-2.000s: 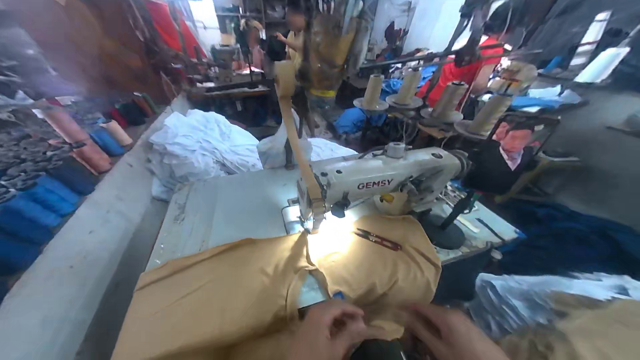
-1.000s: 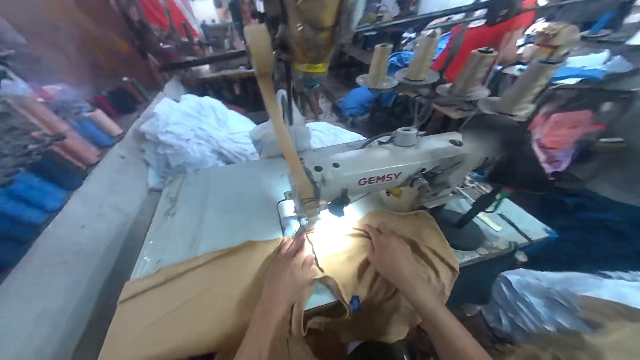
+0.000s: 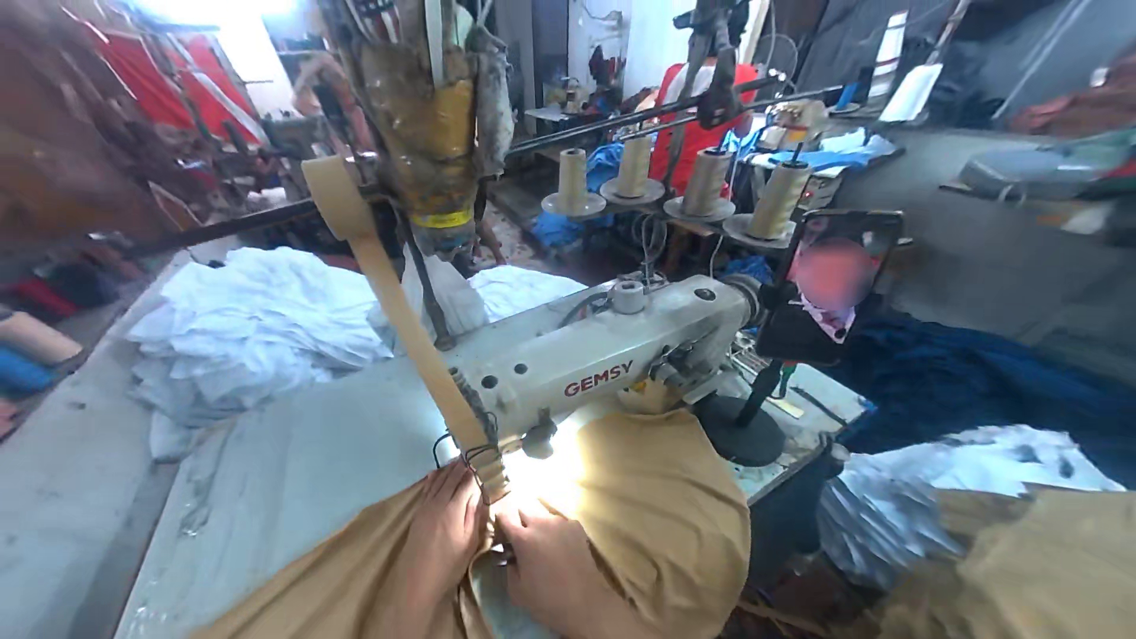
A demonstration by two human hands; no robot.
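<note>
A lit Gemsy sewing machine [image 3: 603,355] stands on its table, with tan fabric [image 3: 666,497] spread under the needle area. A tan fabric strip [image 3: 399,311] comes down from a roll into the front of the machine head. My left hand [image 3: 439,524] lies on the fabric just left of the presser area, fingers toward the needle. My right hand [image 3: 550,559] is close beside it on the right, its fingertips pinching the fabric edge near the seam. The needle and presser foot are hidden by glare and the strip.
White fabric [image 3: 257,319] is heaped behind the table [image 3: 284,470] at the left. A phone [image 3: 830,284] on a round-based stand is at the machine's right. Thread cones [image 3: 706,182] stand behind. White and tan cloth pieces [image 3: 958,497] lie at the right.
Two seconds ago both hands were at the near edge, with dark-red thread snips lying on the fabric. My right hand has since moved left, close to my left hand at the needle area.
</note>
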